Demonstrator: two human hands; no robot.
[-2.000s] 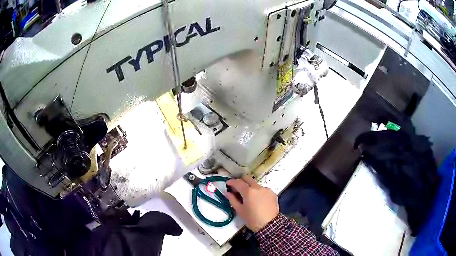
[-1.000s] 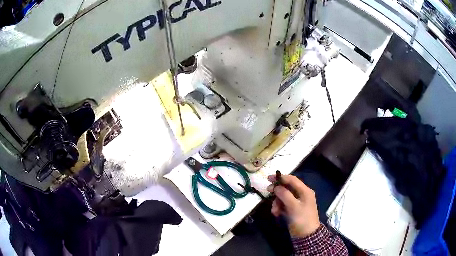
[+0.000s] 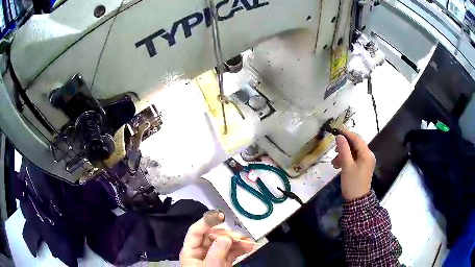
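My left hand (image 3: 208, 244) has come up at the bottom edge, cut off by it, with a thin pale sliver (image 3: 240, 240) between its fingertips. My right hand (image 3: 357, 166) is at the right of the machine base, its thumb and finger pinched on a small dark part (image 3: 332, 130) at the machine's dark knob. Whether that part is loose or fixed cannot be told. Teal-handled scissors (image 3: 255, 201) lie on the white table between the hands. A thin dark tool (image 3: 289, 195) lies at their right loop. Dark cloth with zips (image 3: 57, 219) lies under the needle area (image 3: 136, 182).
The cream TYPICAL sewing machine (image 3: 172, 62) fills the upper view. A cord hangs over the yellow strip (image 3: 237, 141). At the right, dark cloth (image 3: 437, 167) lies on a white side surface (image 3: 411, 208), with a blue edge (image 3: 463, 250) beyond.
My right hand moved from the scissors, past the table edge, up to the machine's knob. My left hand has entered at the bottom. The view has shifted, with the machine now further right than one second ago.
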